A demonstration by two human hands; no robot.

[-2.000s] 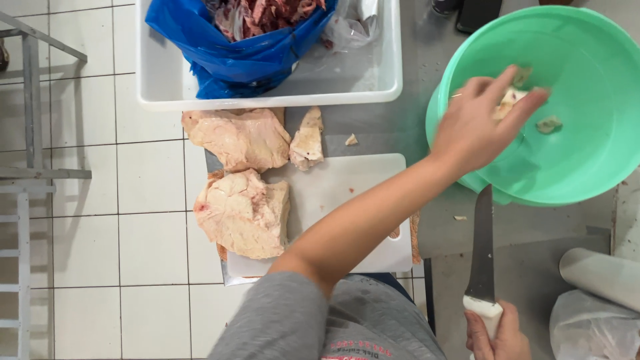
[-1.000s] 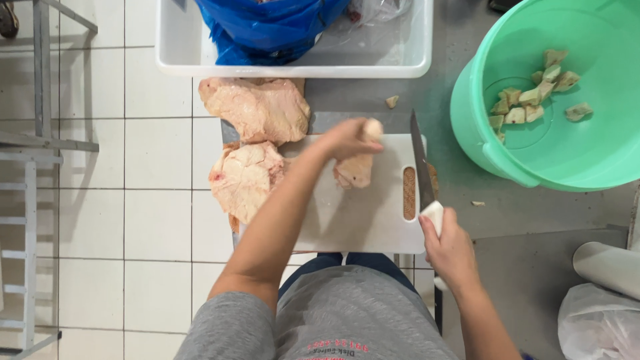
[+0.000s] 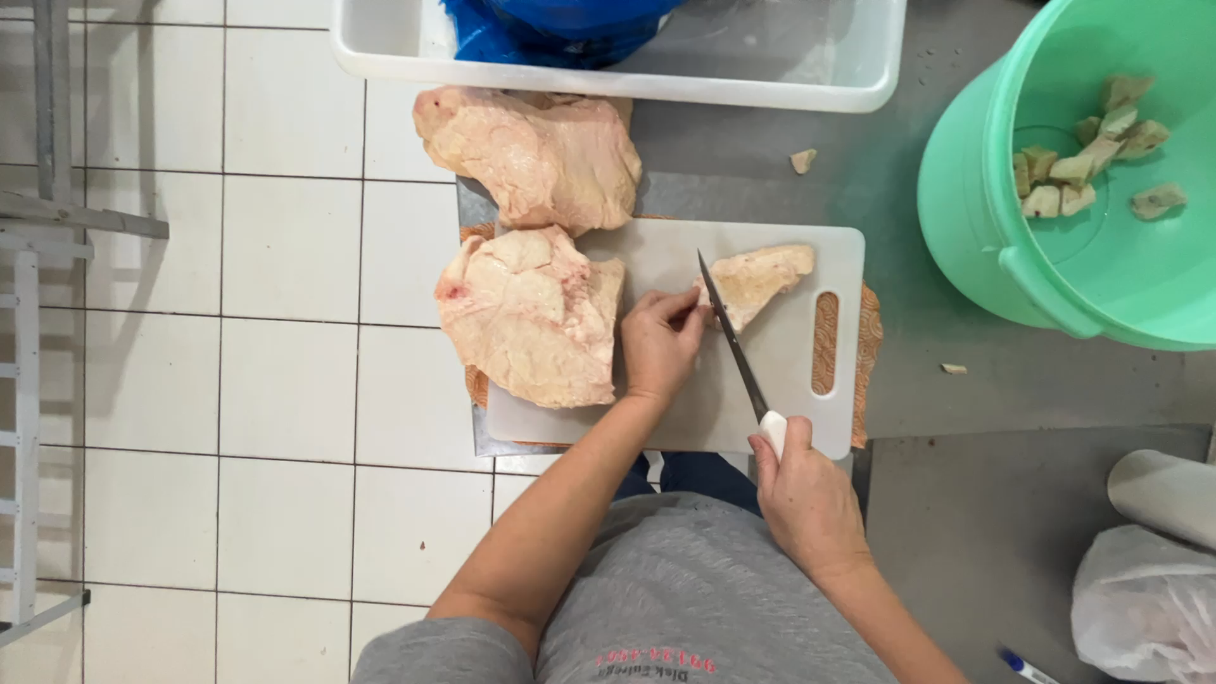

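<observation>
My right hand (image 3: 807,494) grips the white handle of a knife (image 3: 736,347), its blade slanting up and left across the left end of a pale slab of animal fat (image 3: 765,277). That slab lies on a white cutting board (image 3: 665,418). The fingertips of my left hand (image 3: 663,342) pinch the slab's left end, just left of the blade. A large piece of fat (image 3: 537,318) lies over the board's left side, and another (image 3: 546,157) lies beyond it. Cut chunks (image 3: 1078,169) sit in a green plastic tub (image 3: 978,204).
A white plastic tray (image 3: 608,81) with a blue bag (image 3: 570,28) stands at the back. Small scraps (image 3: 803,161) lie on the metal table (image 3: 950,408). At the right are a white roll (image 3: 1164,494), a plastic bag (image 3: 1140,589) and a pen (image 3: 1026,665). A metal ladder (image 3: 27,427) stands left.
My left hand has moved from over the green tub to the board, where the smaller slab now lies. The knife has moved left, and its blade now crosses the slab's end.
</observation>
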